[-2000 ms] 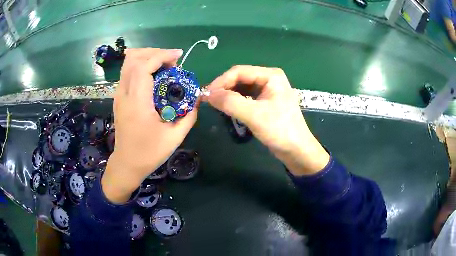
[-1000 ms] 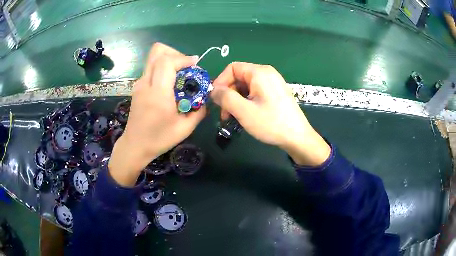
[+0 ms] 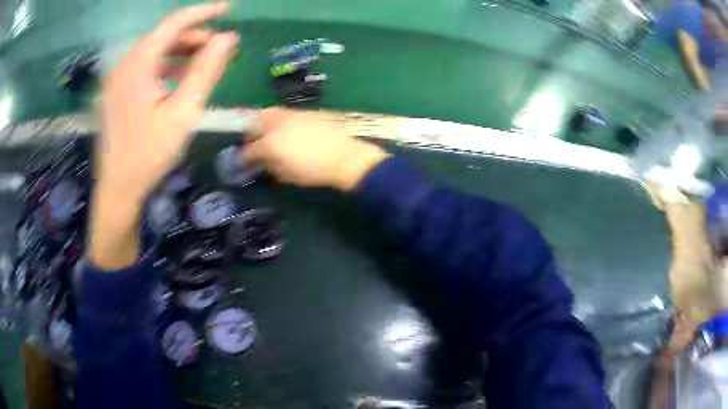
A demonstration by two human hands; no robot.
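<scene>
The circuit board unit (image 3: 297, 65) lies on the green belt beyond my hands, blurred, with a blue-green top and a dark body. My left hand (image 3: 160, 96) is raised over the belt's near edge, fingers apart and empty. My right hand (image 3: 307, 150) is blurred, low over the bench edge, its fingertips at a grey-faced round wired cover (image 3: 237, 165); whether they grip it is unclear. More grey-faced covers (image 3: 232, 330) and a dark ring-like part (image 3: 257, 235) lie in the pile at left.
The worn whitish metal edge (image 3: 479, 144) separates bench and belt. Other units (image 3: 587, 121) sit on the belt at right, and one dark unit (image 3: 78, 72) at far left. A person's arm (image 3: 693, 60) shows at top right, and another person's arm (image 3: 688, 248) at the right edge.
The board unit has left my left hand and lies on the belt. My left hand has moved left and opened. My right hand has moved left to the pile. The view has shifted and blurred.
</scene>
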